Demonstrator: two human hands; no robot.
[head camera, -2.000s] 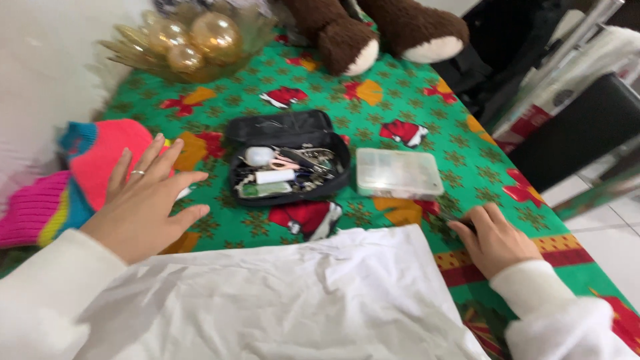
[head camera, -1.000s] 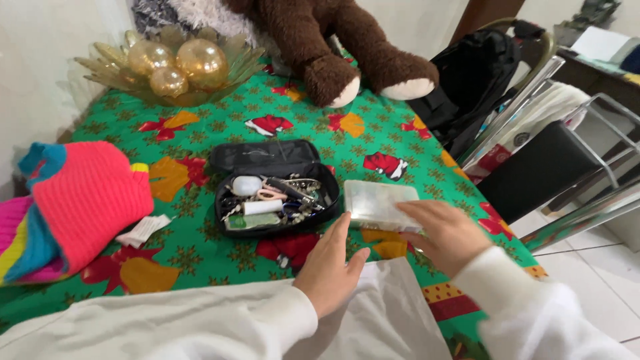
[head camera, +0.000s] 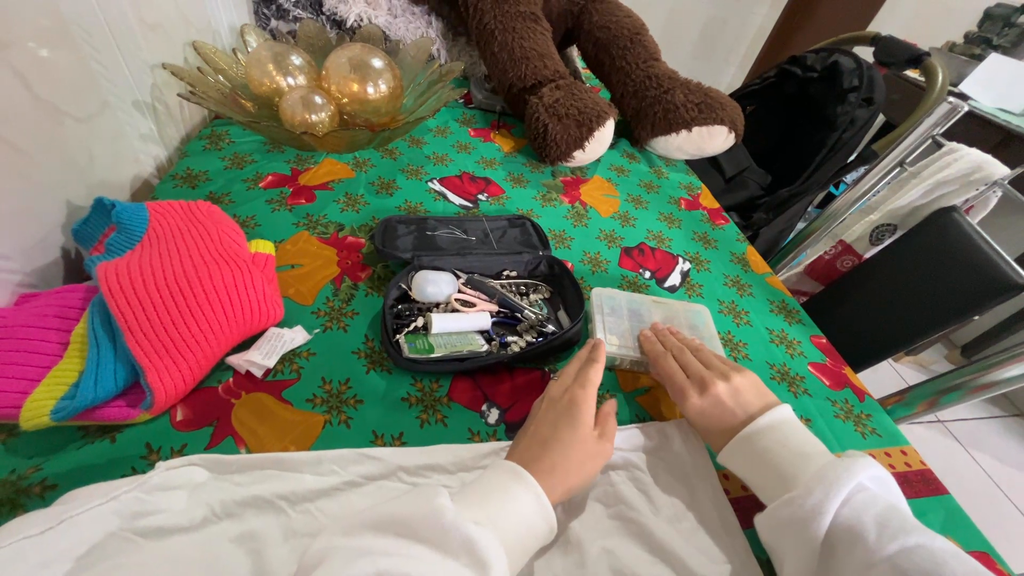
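My right hand (head camera: 704, 380) rests its fingertips on the lid of a clear plastic compartment box (head camera: 656, 320), which lies closed on the patterned tablecloth. Just left of the box's near corner is my left hand (head camera: 568, 424), fingers pointing forward, holding nothing; whether it touches the box I cannot tell. An unzipped black zip case (head camera: 480, 364) lies left of the box, its lid folded back. Inside it are pink-handled scissors (head camera: 472, 303), a white spool of thread (head camera: 459, 322), pliers-like tools and beads. White fabric (head camera: 360, 512) spreads beneath my forearms.
Bright striped knitwear (head camera: 192, 296) with a white tag lies at the left. A gold leaf-shaped bowl (head camera: 336, 140) with shiny baubles stands behind, beside a brown plush toy's legs (head camera: 552, 96). A black-padded metal chair (head camera: 920, 288) and a black stroller-like seat (head camera: 808, 136) are at the right.
Both hands have come inward from their places apart two seconds ago. My right hand has moved from the table's right side onto the compartment box; my left has left the knitwear's side.
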